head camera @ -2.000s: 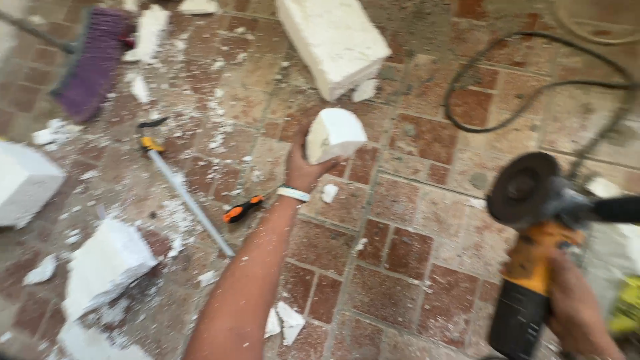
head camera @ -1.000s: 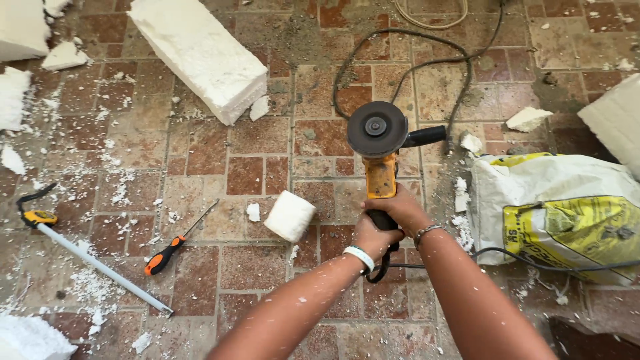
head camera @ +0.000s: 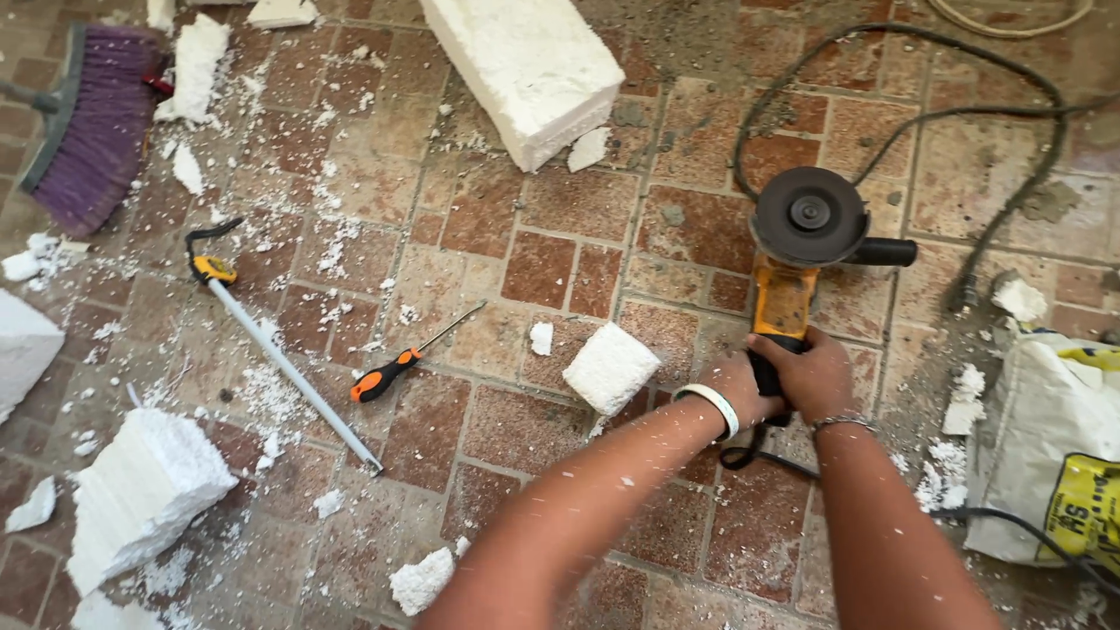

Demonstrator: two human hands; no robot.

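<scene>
An orange and black angle grinder [head camera: 787, 293] with a dark disc on top is gripped at its rear handle by both hands. My left hand [head camera: 739, 385], with a pale wristband above it, closes on the handle from the left. On the other side my right hand [head camera: 814, 372] wraps the same handle; some fingers are hidden. A small white foam block [head camera: 612, 368] lies on the tiles left of the grinder, beside a foam scrap [head camera: 542, 339]. Farther left are an orange and black screwdriver [head camera: 387, 374] and a hacksaw-like tool with a grey bar [head camera: 284, 363].
A long foam block [head camera: 534, 70] lies at the top, a broken foam chunk [head camera: 140, 494] at lower left. A purple-bristled broom [head camera: 101, 122] rests at upper left. Black cable [head camera: 989, 227] loops across the upper right; a white and yellow sack [head camera: 1032, 437] stands at right. Foam crumbs litter the tiles.
Two seconds ago my left hand held the foam block and only my right hand held the grinder. The block now lies on the floor, and both hands hold the grinder, as one second ago.
</scene>
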